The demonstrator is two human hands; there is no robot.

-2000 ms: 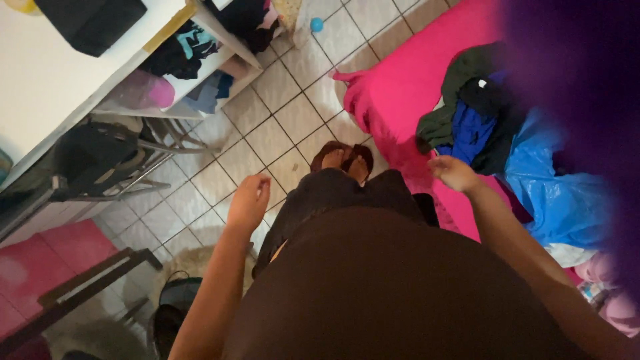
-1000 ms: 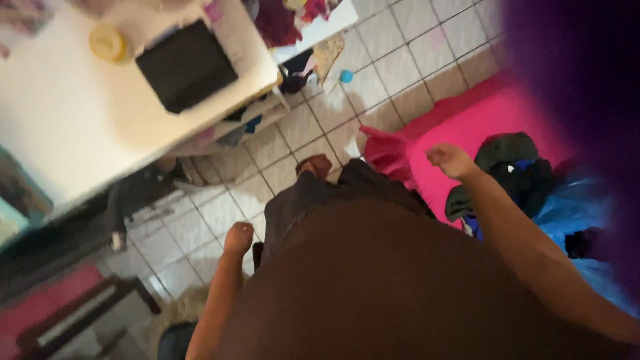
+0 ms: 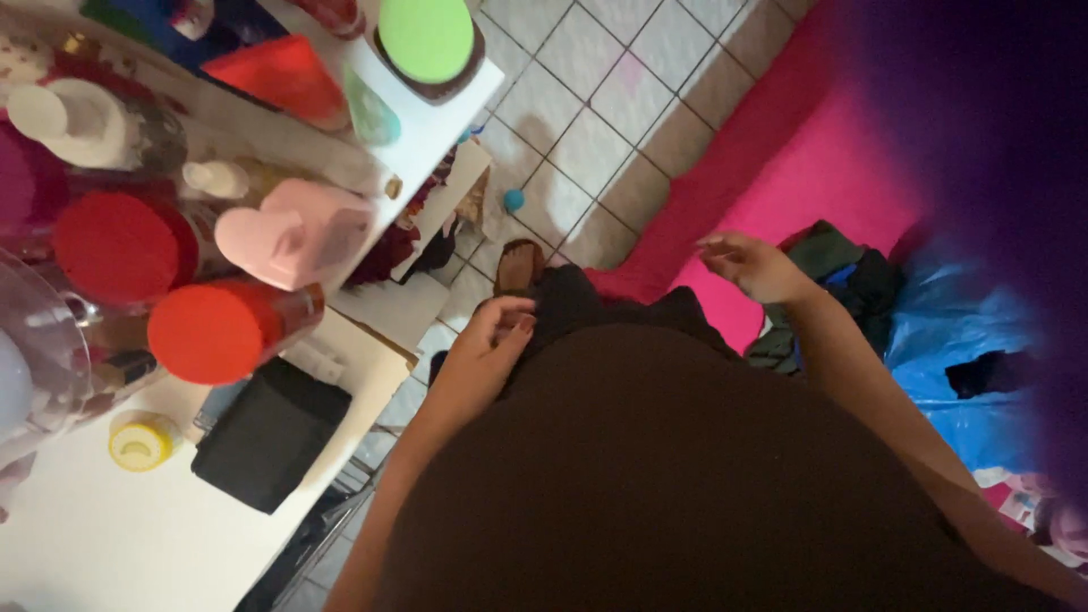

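Note:
My left hand (image 3: 493, 340) hangs beside my dark shorts with its fingers loosely curled and nothing in it. Over the edge of a bed with a pink sheet (image 3: 816, 178) is my right hand (image 3: 748, 265), its fingers apart and holding nothing. Nearest to the right hand lie dark green clothes (image 3: 820, 251) and a blue plastic bag (image 3: 956, 331). To the left, a folded black cloth-like item (image 3: 272, 433) and a yellow-lidded jar (image 3: 140, 444) rest on a white tabletop (image 3: 93, 544).
A shelf at upper left carries red-lidded containers (image 3: 212, 331), a pink heart-shaped container (image 3: 293, 234), a white bottle (image 3: 85, 123) and a green-lidded container (image 3: 425, 38). A small blue ball (image 3: 513, 200) lies on the tiled floor (image 3: 586, 144). Purple blur covers the right edge.
The view has moved along, bringing the shelf with bottles and containers into sight at the left. Both hands stay without anything in them.

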